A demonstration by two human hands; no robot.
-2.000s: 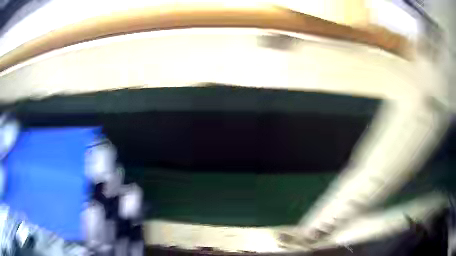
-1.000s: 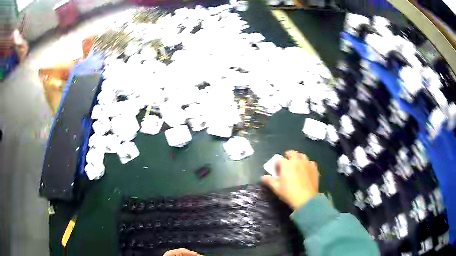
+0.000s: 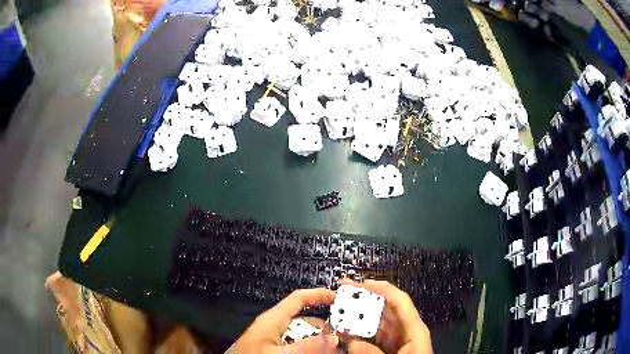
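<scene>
My left hand (image 3: 280, 325) and my right hand (image 3: 401, 321) are together at the bottom centre, cut off by the lower edge. My right hand grips a square white housing (image 3: 357, 311) with small dark holes facing up. My left hand holds another white housing (image 3: 300, 330), mostly hidden by the fingers. Rows of black inserts (image 3: 242, 256) lie just beyond the hands. One black insert (image 3: 327, 201) lies alone. A heap of white housings (image 3: 331, 62) lies further off, with thin brass strips (image 3: 416, 135) at its near edge.
Black foam rows with white pieces (image 3: 563, 242) stand at right, with blue sheet (image 3: 599, 128) beyond. A black foam slab (image 3: 141, 100) lies at left on blue material. A yellow-handled tool (image 3: 95, 242) lies at the left bench edge. A thin pale stick (image 3: 478, 318) lies at lower right.
The view has turned from the frame and now looks down on the bench. My right hand has moved back to the bottom centre with a white housing, and my left hand has come further into view.
</scene>
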